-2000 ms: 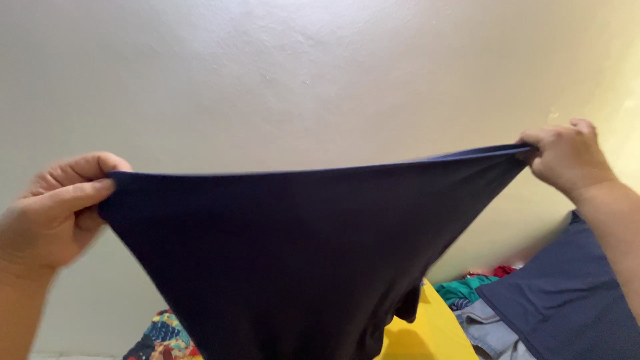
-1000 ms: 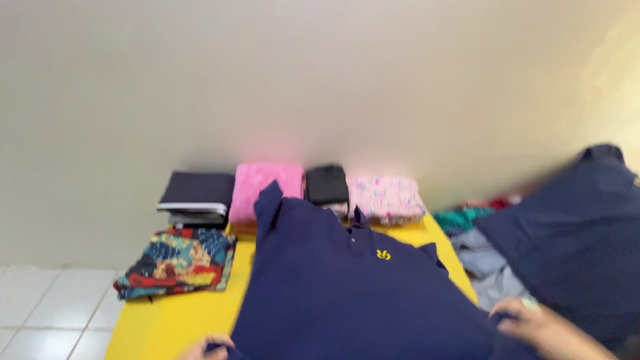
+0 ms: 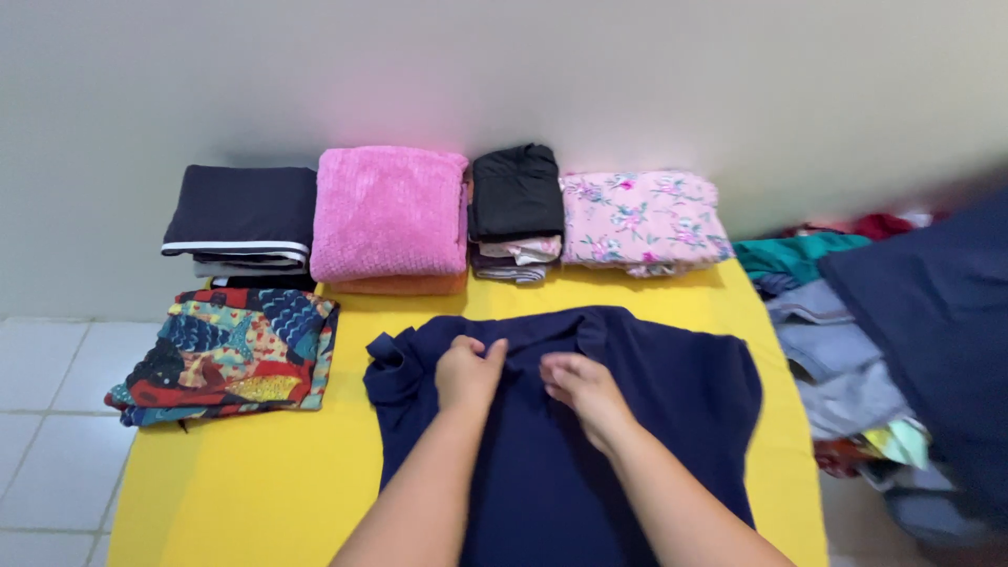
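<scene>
A navy polo shirt (image 3: 669, 394) lies spread on the yellow-covered table (image 3: 244, 480), its collar toward the wall. The sleeve at its left is bunched up, while the right shoulder lies flatter. Over the upper part of the shirt, just left of the collar opening, is my left hand (image 3: 470, 374), thumb and fingers apart. My right hand (image 3: 587, 394) is over the shirt right of it, fingers bent and slightly apart. Neither hand plainly grips the cloth. The lower end of the shirt is out of view.
Along the wall stand folded stacks: dark garments (image 3: 244, 209), a pink textured towel (image 3: 391, 213), black cloth (image 3: 516, 193) and pink floral fabric (image 3: 642, 220). A folded multicoloured patterned garment (image 3: 236, 354) lies at the left. Right of the table are piled clothes (image 3: 835, 346) and dark blue cloth (image 3: 945, 331).
The navy cloth was stretched up between both hands, then lowered onto the table. My hands have let go of its lower part and moved up toward the collar. The view has tilted down.
</scene>
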